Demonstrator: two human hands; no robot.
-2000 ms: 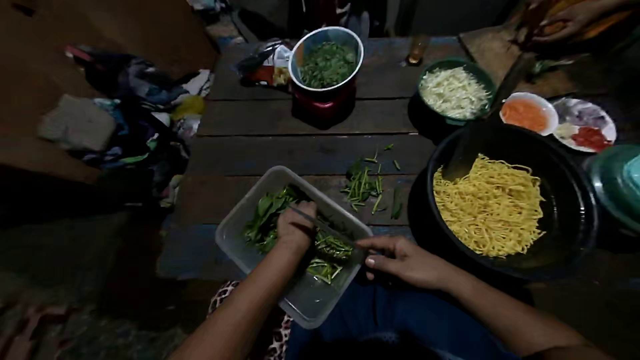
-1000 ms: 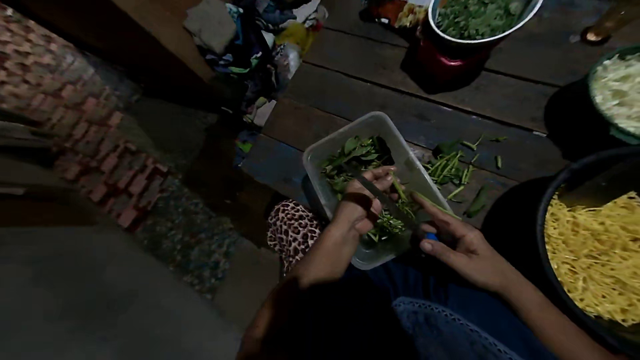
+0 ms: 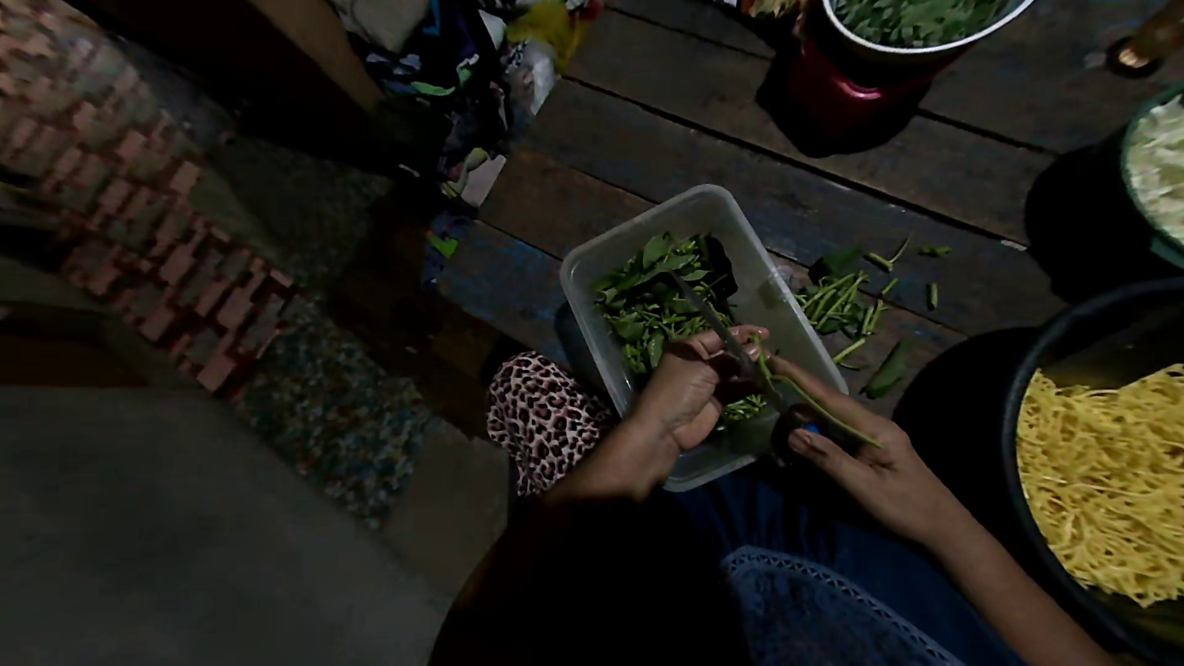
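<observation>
A translucent plastic container [image 3: 583, 305] holding cut leafy greens [image 3: 661, 314] sits at my lap. Over its near part, my left hand [image 3: 689, 384] grips a green stem [image 3: 809, 402] that trails across toward my right hand [image 3: 856, 453]. A knife [image 3: 712, 319] with a blue spot near its handle is in my right hand, its dark blade crossing above the container beside my left fingers. My right palm hides most of the handle. Just right of the container, loose cut stems [image 3: 837, 301] lie on the wooden planks.
At the right stands a large black pot [image 3: 1017, 407] of yellow noodles [image 3: 1101, 481]. Behind it is a green bowl [image 3: 1136, 176] of shredded pale vegetable. A white-rimmed bowl [image 3: 906, 46] of leaves rests on a red base [image 3: 842, 92]. Cloths and plastic [image 3: 527, 74] lie beyond the planks' left edge.
The view has swung left and down since two seconds ago. My left hand, earlier down among the greens in the container, is now raised over them with a stem beside the knife.
</observation>
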